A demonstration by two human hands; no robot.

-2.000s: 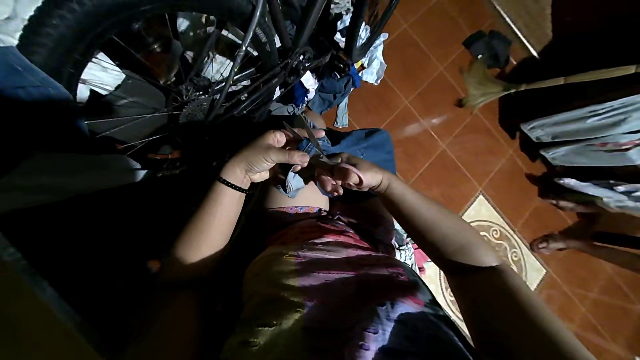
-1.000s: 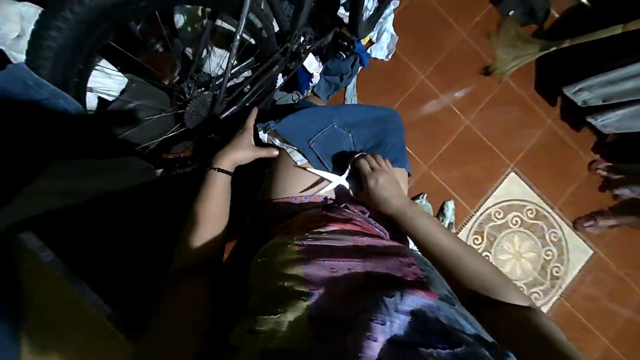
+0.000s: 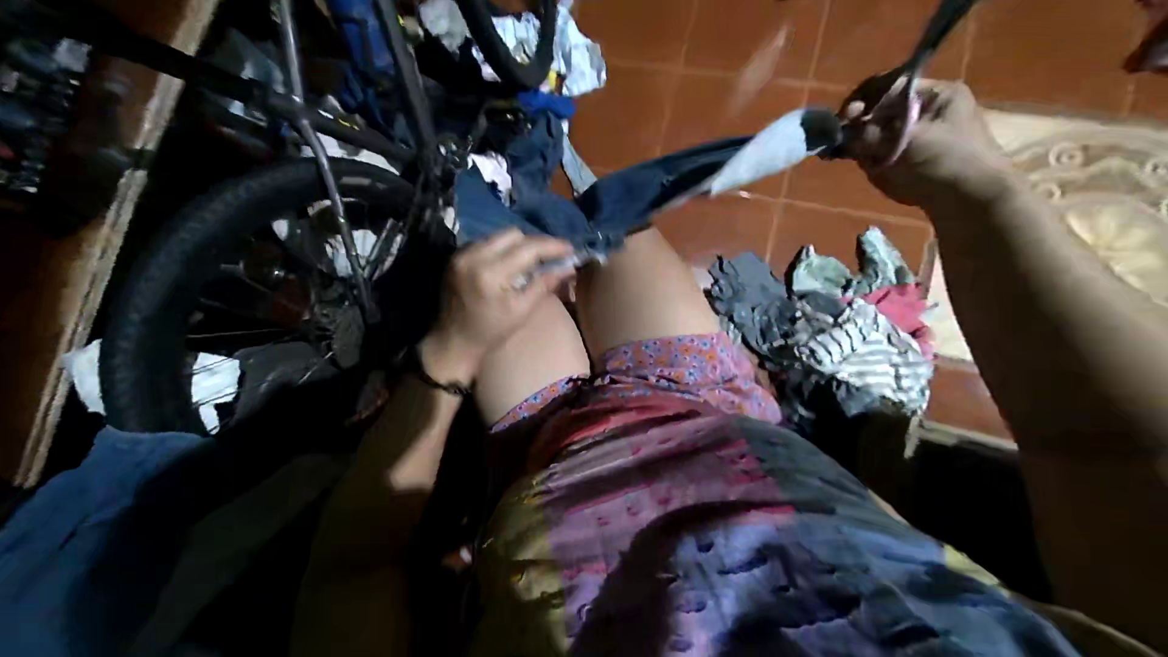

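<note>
Blue denim cloth (image 3: pixel 652 182) is stretched above my bare knees, its pale underside showing near the right end. My left hand (image 3: pixel 502 292) has its fingers closed on the near edge of the denim, by the thighs. Out to the right, my right hand (image 3: pixel 931 137) grips the denim's far end. A scissors handle with a pinkish loop (image 3: pixel 906 123) is also in that hand; its dark blades reach up to the top edge, blurred.
A bicycle wheel (image 3: pixel 137 301) and frame stand at the left. Crumpled cloths (image 3: pixel 858 347) lie right of my legs, more cloth (image 3: pixel 575 55) behind the bicycle. Blue fabric (image 3: pixel 82 511) is at lower left, red floor tiles (image 3: pixel 730 55) ahead.
The denim lay over my lap one second ago; now it is pulled taut off to the right. My right hand has moved outward with the scissors, and my left hand has taken hold of the denim.
</note>
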